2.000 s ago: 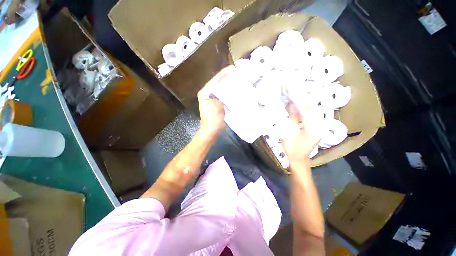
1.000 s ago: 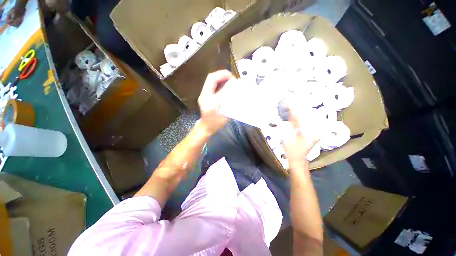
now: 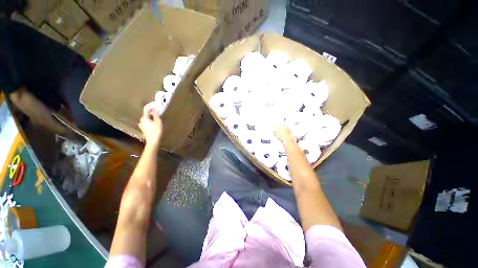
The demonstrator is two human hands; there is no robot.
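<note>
White plastic housings (image 3: 262,84) fill the open near carton (image 3: 335,78), many overexposed, round ends with dark holes up. A row of housings (image 3: 170,82) lies along the near side of the second carton (image 3: 120,68). My left hand (image 3: 151,125) is at the lower end of this row, its fingers on a white housing (image 3: 152,107). My right hand (image 3: 284,134) reaches into the near carton among the housings. Its fingers are washed out by glare, so its grip and any cloth in it cannot be made out.
A green bench (image 3: 50,214) at left bears a translucent cylinder (image 3: 44,241), a tape roll (image 3: 25,217) and scissors (image 3: 17,170). A third carton (image 3: 107,183) with bagged housings is beside it. A person in dark clothing (image 3: 47,63) bends at upper left. Dark crates (image 3: 409,78) stand at right.
The view has shifted, showing more of the second carton. My left hand has moved from the near carton to the second carton's row. My right hand remains over the near carton.
</note>
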